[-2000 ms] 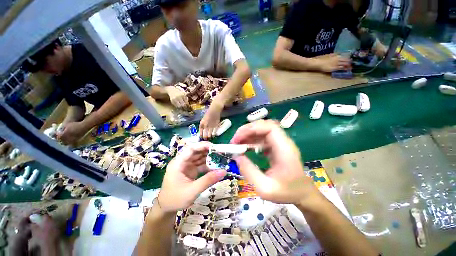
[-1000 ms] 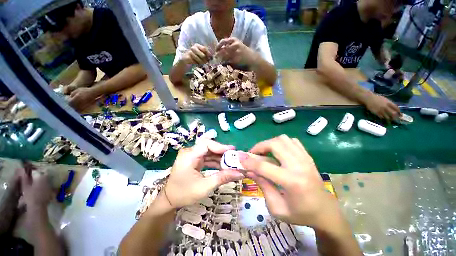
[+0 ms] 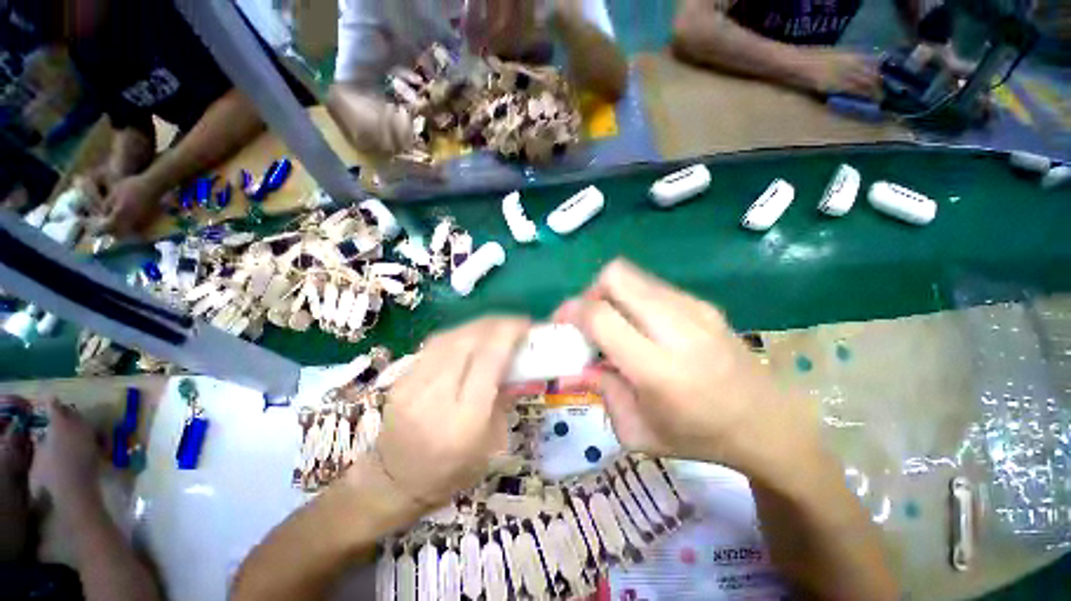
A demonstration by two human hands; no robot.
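Observation:
A white rounded housing is held between my two hands above the bench, in the middle of the head view. Its smooth outer side shows; no green or blue parts show on it. My left hand grips its left end. My right hand grips its right end with thumb and fingers. The fingers hide both ends of the housing. Beige-pink elongated parts lie in rows below my hands on a printed white sheet.
A green conveyor belt carries white units and a heap of beige parts. A grey metal frame crosses the left. Several people sit opposite; another person's hand is at left. A clear plastic sheet and a pale part lie right.
The housing was open, showing green and blue, two seconds ago; now its smooth white side shows. The view has tilted down. White units on the belt have shifted.

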